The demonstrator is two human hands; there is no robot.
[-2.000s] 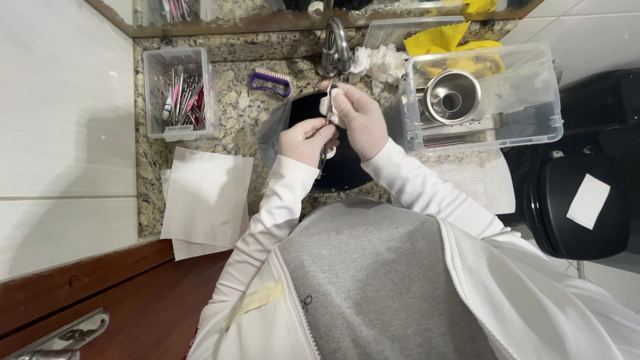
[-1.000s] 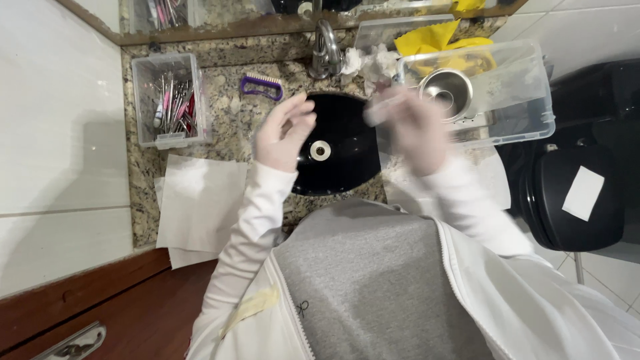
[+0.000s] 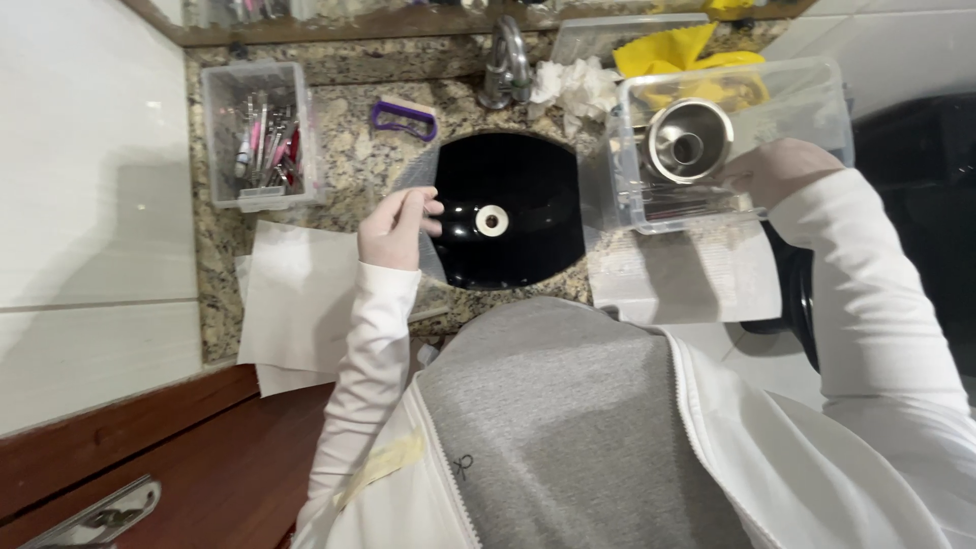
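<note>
My left hand (image 3: 398, 229) hovers at the left rim of the black sink basin (image 3: 526, 183), its fingers bent and apart, with nothing seen in them. My right hand (image 3: 785, 171) reaches into the large clear plastic bin (image 3: 808, 84) on the right; its fingertips are blurred behind the plastic, so what they touch cannot be told. Beside them in the bin are a round stainless steel vessel (image 3: 688, 141) and some thin metal tools (image 3: 671, 207) lying along its near side.
A clear bin (image 3: 210, 137) of metal and pink tools stands at the left, near a purple-handled brush (image 3: 404, 122). Behind the basin are the faucet (image 3: 505, 65), crumpled white paper (image 3: 576, 88) and a yellow cloth (image 3: 667, 49). White sheets (image 3: 293, 305) and a paper towel (image 3: 686, 274) lie on either side.
Two seconds ago both hands were together over the basin with a slim metal tool. They have parted; my right hand has moved right into the large bin, and the tool is no longer seen between them.
</note>
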